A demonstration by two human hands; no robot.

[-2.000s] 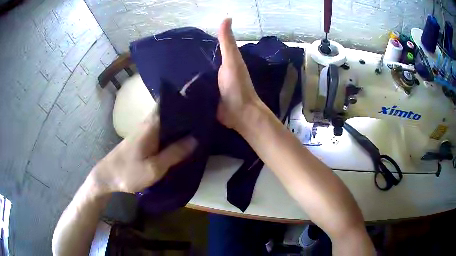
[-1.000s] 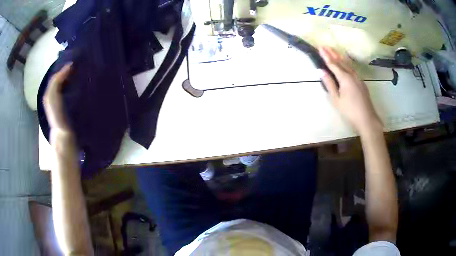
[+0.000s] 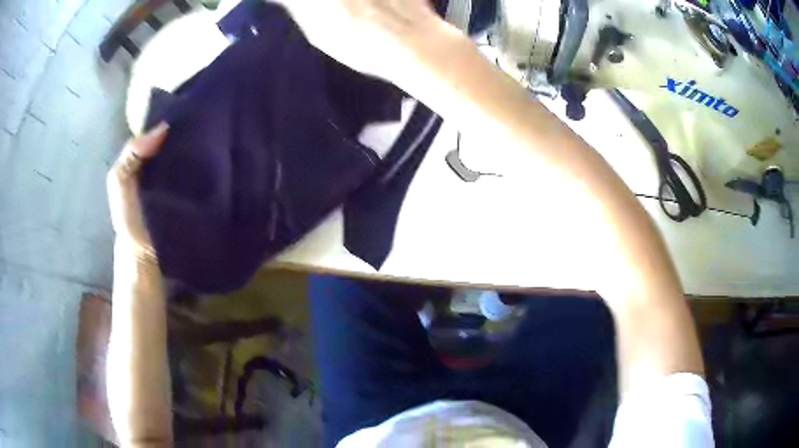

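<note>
The dark navy garment piece [image 3: 236, 166] lies over the left part of the table and hangs past its front edge, with short white basting threads showing. My left hand [image 3: 133, 179] holds its left edge, thumb on top. A pointed navy flap [image 3: 372, 227] with a pale stripe beside it lies at the garment's right side. My right hand [image 3: 372, 10] reaches across to the garment's far side at the top edge of the picture. Its fingers are cut off, so its grip cannot be told. The black-handled shears [image 3: 670, 175] lie on the table right of the needle area.
The cream-white sewing machine [image 3: 683, 131] with blue "ximto" lettering stands at the upper right. The table's rounded front edge [image 3: 456, 282] runs above my lap. A chair [image 3: 144, 66] is beyond the garment at the upper left. A small dark clamp-like part [image 3: 773, 185] lies at the right.
A second ago my right hand was at the shears; now it is across at the garment's far side and the shears lie free. My left hand still holds the garment's left edge.
</note>
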